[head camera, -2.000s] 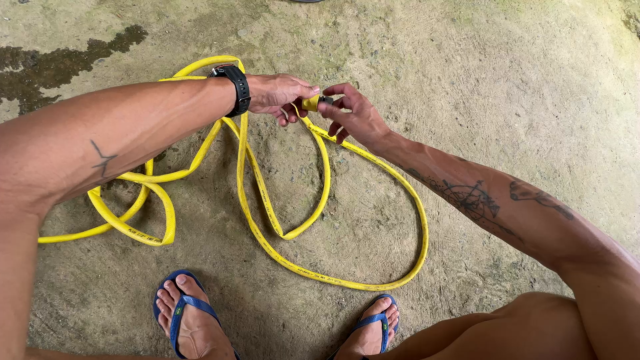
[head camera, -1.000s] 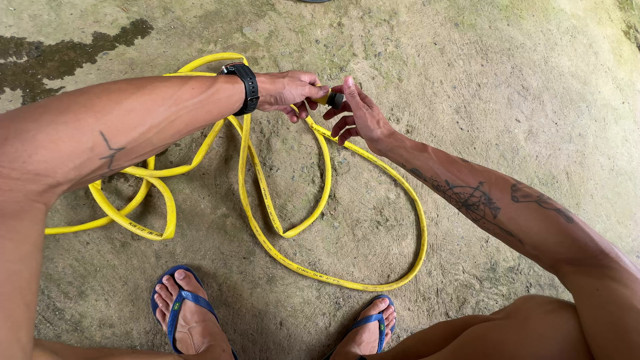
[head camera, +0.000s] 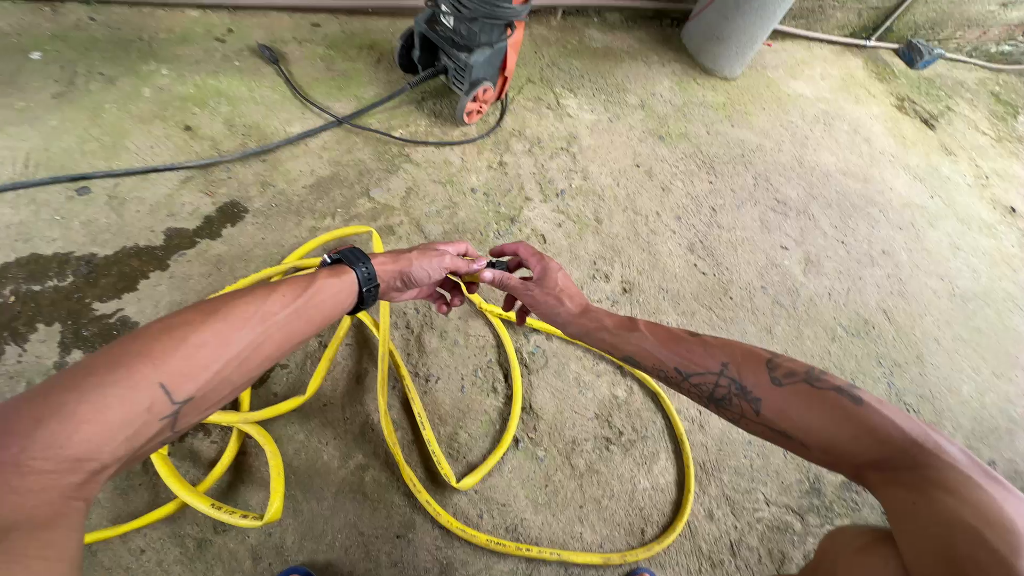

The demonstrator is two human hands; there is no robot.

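A yellow garden hose (head camera: pixel 688 464) lies in loose loops on the concrete floor, bearing dark print. My left hand (head camera: pixel 428 274), below a black wristwatch (head camera: pixel 354 278), pinches a yellow end of the hose between thumb and fingers. From the right, my right hand (head camera: pixel 538 280) has its thumb and fingers closed around a small dark fitting (head camera: pixel 498 265) at that end. The fingertips of both hands nearly meet, and they hide most of the joint between hose and fitting.
Beyond the hose stands an orange and black pressure washer (head camera: pixel 472 56) with a black cable and a black hose (head camera: pixel 216 160) on the floor. A grey cylinder (head camera: pixel 732 36) stands at the back right. A wet patch (head camera: pixel 104 280) lies at left.
The view has tilted up, bringing in the pressure washer. My right hand's fingers, spread beside the dark fitting one second ago, now close on it. My left hand keeps its hold.
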